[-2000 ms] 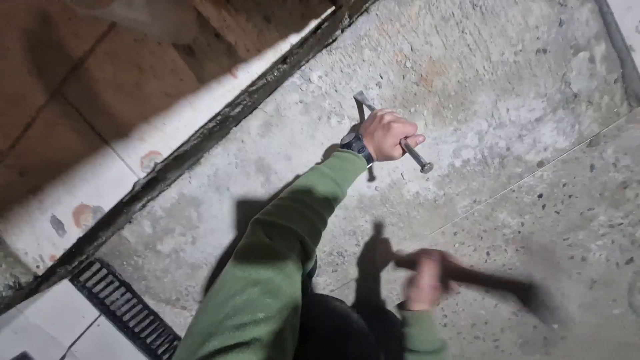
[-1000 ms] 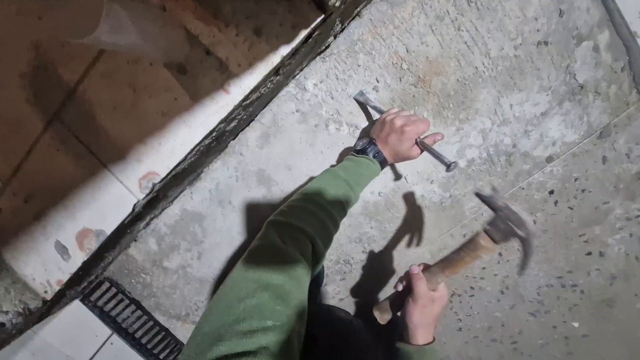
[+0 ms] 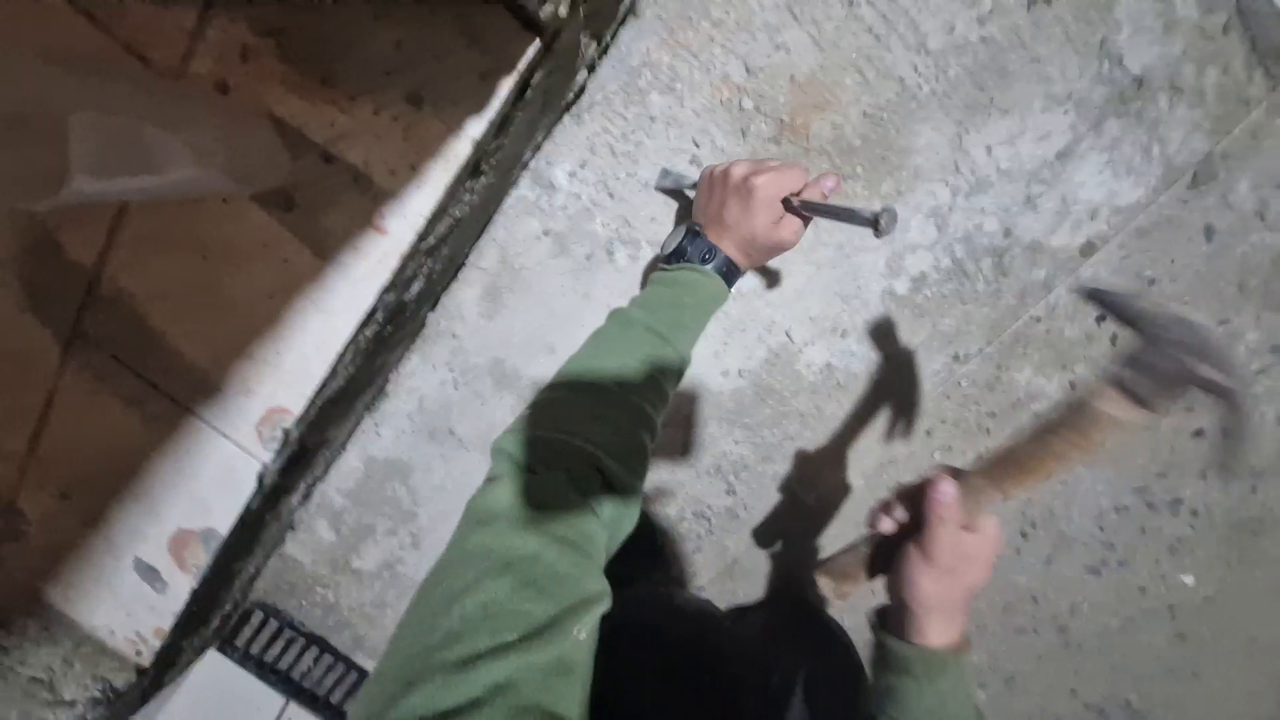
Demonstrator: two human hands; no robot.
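My left hand (image 3: 755,210), with a dark watch (image 3: 702,252) on its wrist, is closed round a metal chisel (image 3: 840,212). The chisel's flat blade shows left of the fist and its round struck end sticks out to the right. The blade lies close over the rough concrete floor (image 3: 560,270); whether it touches cannot be told. Lower right, my right hand (image 3: 940,560) grips the wooden handle of a claw hammer (image 3: 1050,445). The blurred hammer head is up and to the right of that hand, apart from the chisel.
A dark, rough-edged gap (image 3: 385,345) runs diagonally beside the concrete, with floor tiles (image 3: 190,330) on its left. A black slotted drain grate (image 3: 295,655) lies at the lower left. Shadows of the arm and hammer fall on the concrete. Dark-clad legs show at the bottom.
Both hands keep their holds. The hammer, blurred and low two seconds ago, has its head raised in the later frames. The chisel lies at a flatter angle in the view than one second ago.
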